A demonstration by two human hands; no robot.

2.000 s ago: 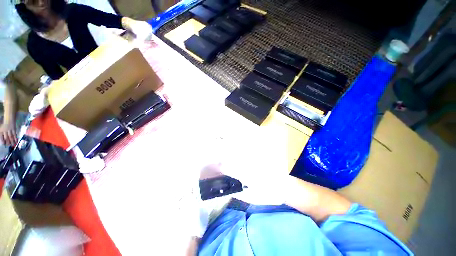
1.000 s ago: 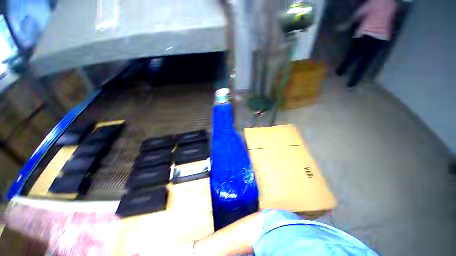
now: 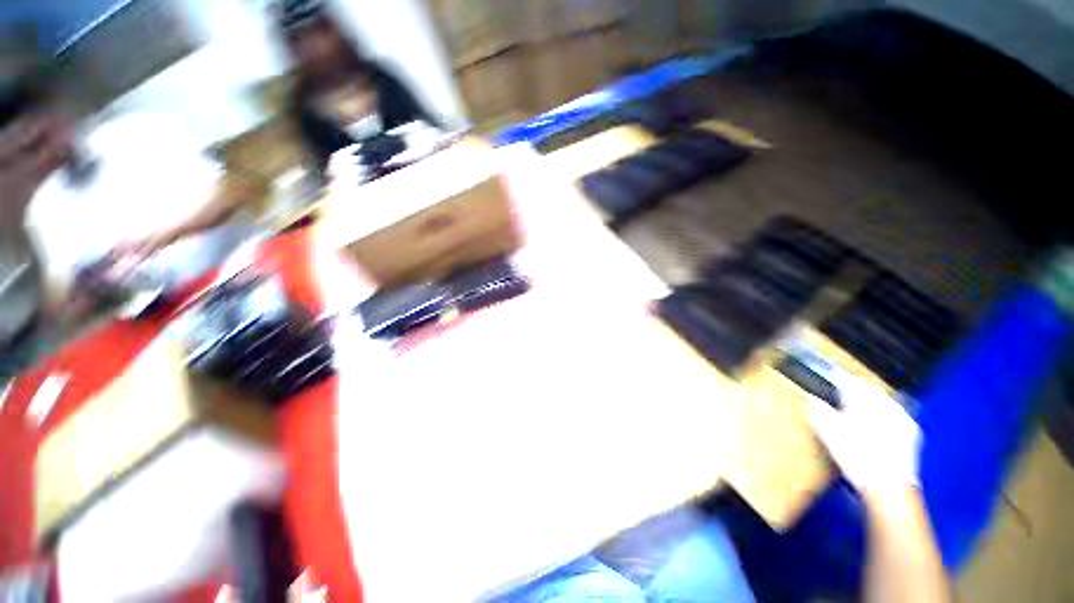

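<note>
The view is blurred. My right hand (image 3: pixel 869 433), in a white glove, reaches over the cardboard sheet (image 3: pixel 771 442) on the conveyor. Its fingers are at the right end of a network device with a silvery top and black edge (image 3: pixel 808 379); whether they grip it is unclear. Black network devices (image 3: pixel 748 289) lie in two rows just behind. A small pale reddish shape that may be my left hand (image 3: pixel 309 585) shows at the bottom edge, beside a dark upright unit (image 3: pixel 253 551). It is cut off, and its hold cannot be told.
A standing carton (image 3: pixel 436 233) has black units (image 3: pixel 448 297) before it. Stacked units (image 3: pixel 265 342) and an open carton with white foam (image 3: pixel 171 518) are on the red surface (image 3: pixel 312 495). Blue film (image 3: pixel 983 412) covers the right rail. Two people are across the table.
The view has swung back left from the conveyor to the table. My right hand now shows at the silvery device; a second earlier it was in front of the rows, washed out.
</note>
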